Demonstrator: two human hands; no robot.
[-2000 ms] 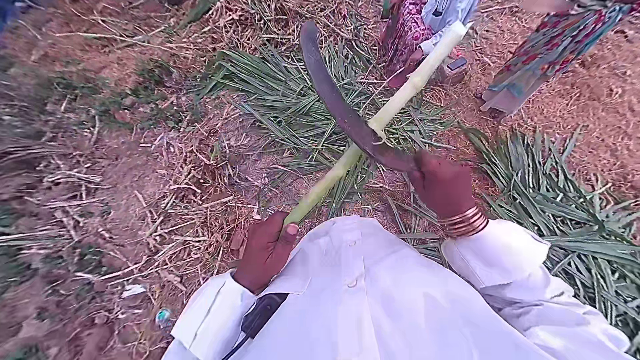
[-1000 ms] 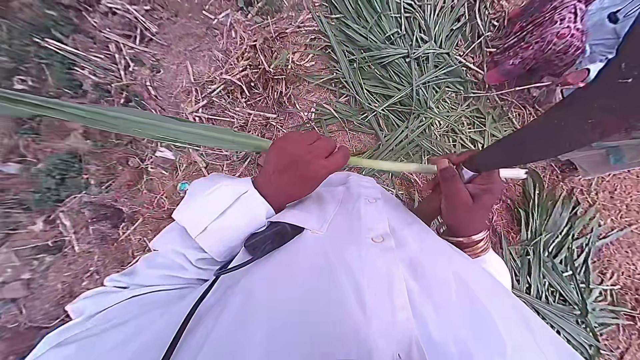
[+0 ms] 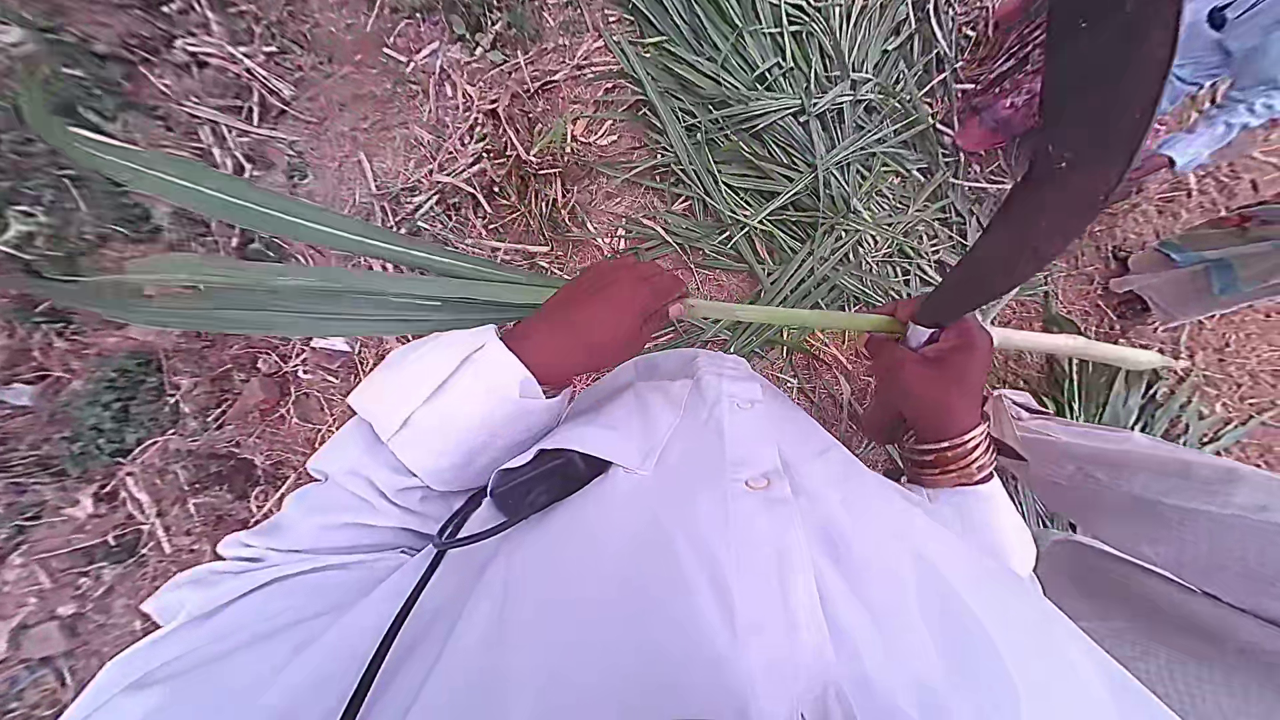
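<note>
Across the front of my white shirt lies a pale green cane-like stalk (image 3: 790,316), roughly level, its peeled whitish end at the right. My left hand (image 3: 610,310) is closed around its leafy part, and two long green leaves (image 3: 300,297) trail from there to the left. My right hand (image 3: 935,375), with bangles at the wrist, grips the handle of a broad curved sickle-like blade (image 3: 1070,150) and also holds the stalk. The dark blade rises to the upper right, its tip cut off by the frame edge. Fingers hide most of the handle.
A heap of cut green leaves (image 3: 790,130) lies on the ground ahead, with more at the right. Dry stalks and litter (image 3: 480,120) cover the soil at the left. Part of another person (image 3: 1225,90) shows at the upper right. A black cable (image 3: 400,620) hangs over my shirt.
Two seconds ago the stalk slanted up to the right with the blade across it; now it lies nearly level in both hands. The blade has swung more upright since one second ago.
</note>
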